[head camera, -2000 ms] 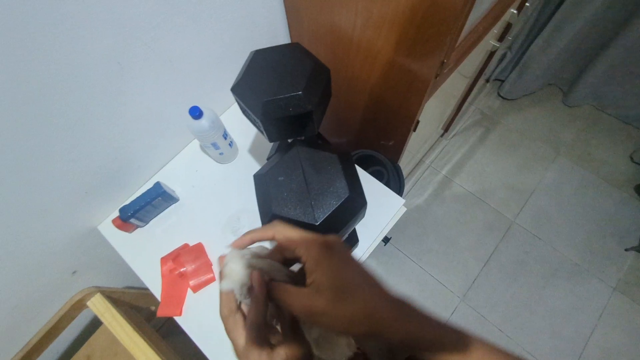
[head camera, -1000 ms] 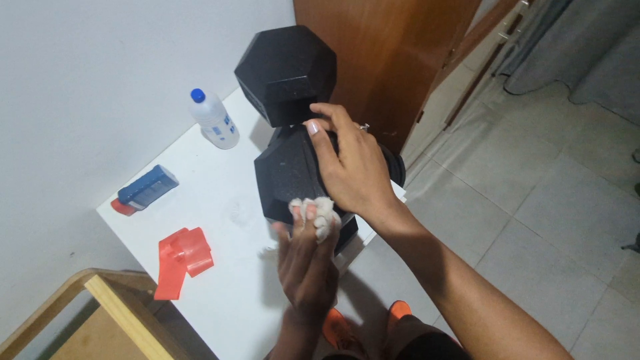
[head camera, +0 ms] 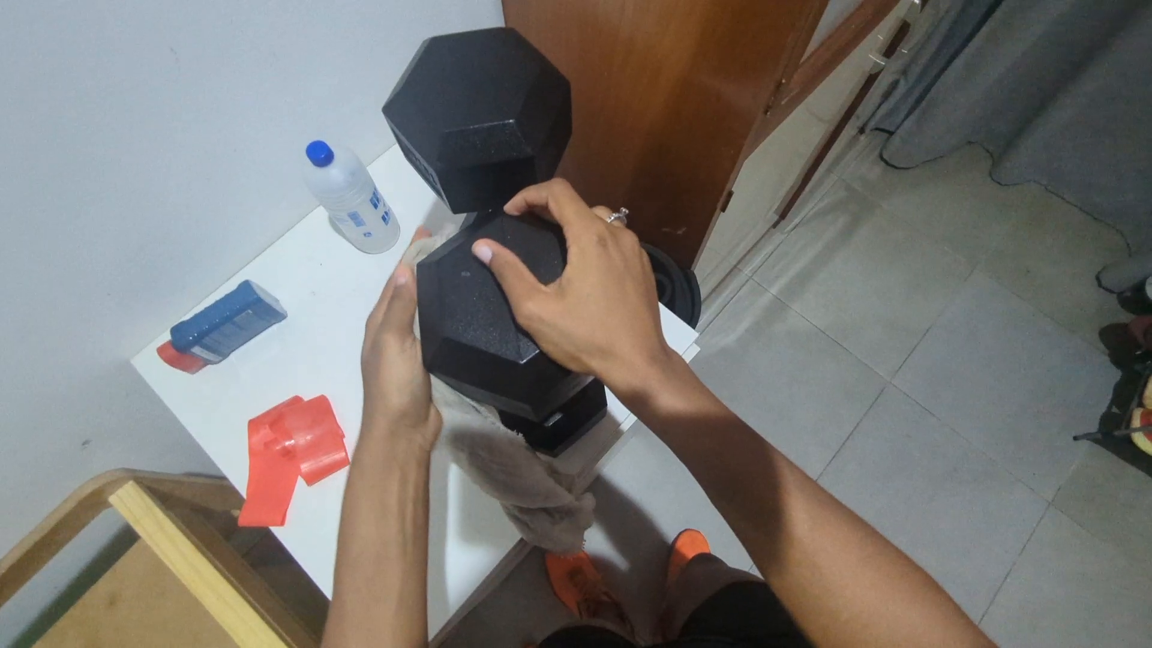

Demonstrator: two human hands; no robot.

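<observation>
A black hex dumbbell [head camera: 477,297] stands upright in the middle of the view, with another black hex head [head camera: 481,108] behind it. My right hand [head camera: 585,279], a ring on one finger, rests over the near head's top and right side, thumb and fingers spread. Along that head's left side my left hand [head camera: 396,351] presses a whitish cloth [head camera: 513,468] against it; its fingertips are partly hidden. The cloth hangs down below the near head, over the table's front edge.
On the white table [head camera: 315,315] are a clear bottle with a blue cap [head camera: 355,202], a blue bottle with a red cap [head camera: 229,319] and a folded red band [head camera: 292,450]. A wooden frame [head camera: 189,567] stands at lower left, a wooden door [head camera: 657,99] behind.
My left hand has moved from the front of the near head to its left side. The cloth, bunched up earlier, now hangs loose. My right hand stays on the near head.
</observation>
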